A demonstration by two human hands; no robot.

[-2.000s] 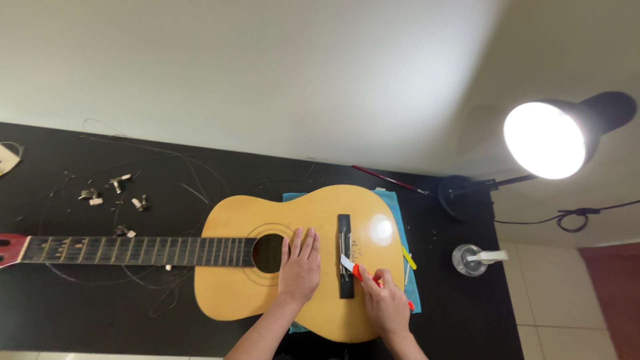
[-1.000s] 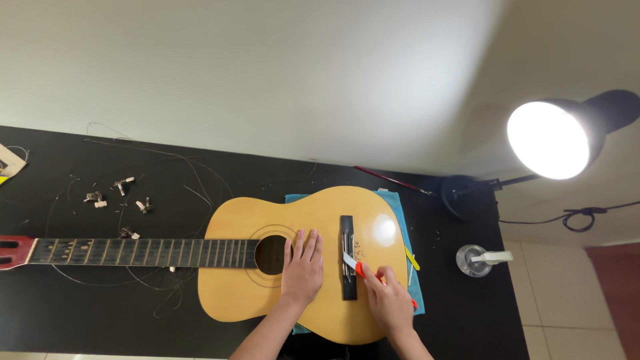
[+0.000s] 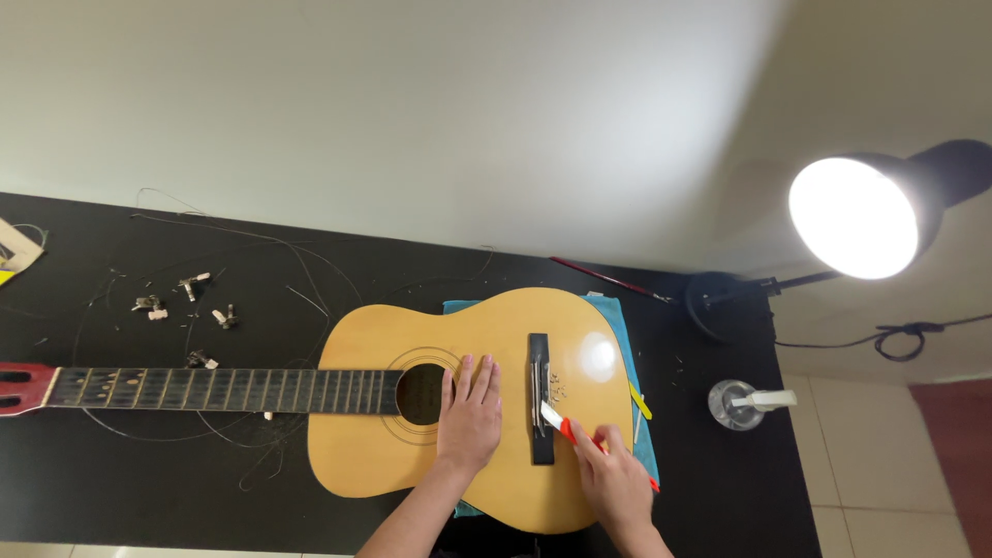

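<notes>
An acoustic guitar (image 3: 372, 457) without strings over its neck lies face up on a teal cloth (image 3: 647, 457). My left hand (image 3: 470, 418) rests flat on the soundboard, its fingers spread beside the sound hole's right edge. My right hand (image 3: 616, 480) is shut on a red-handled utility knife (image 3: 572, 431). The knife's pale blade points up and left, with its tip at the dark bridge (image 3: 542, 453). Small light crumbs (image 3: 556, 387) lie on the soundboard just right of the bridge.
Tuning machines (image 3: 225, 316) and loose guitar strings (image 3: 310, 271) lie on the black table. A thin red brush (image 3: 604, 277), a lit desk lamp (image 3: 852, 217) and a clear spray bottle (image 3: 735, 404) are at the right. A yellow strip (image 3: 640, 401) lies by the guitar's edge.
</notes>
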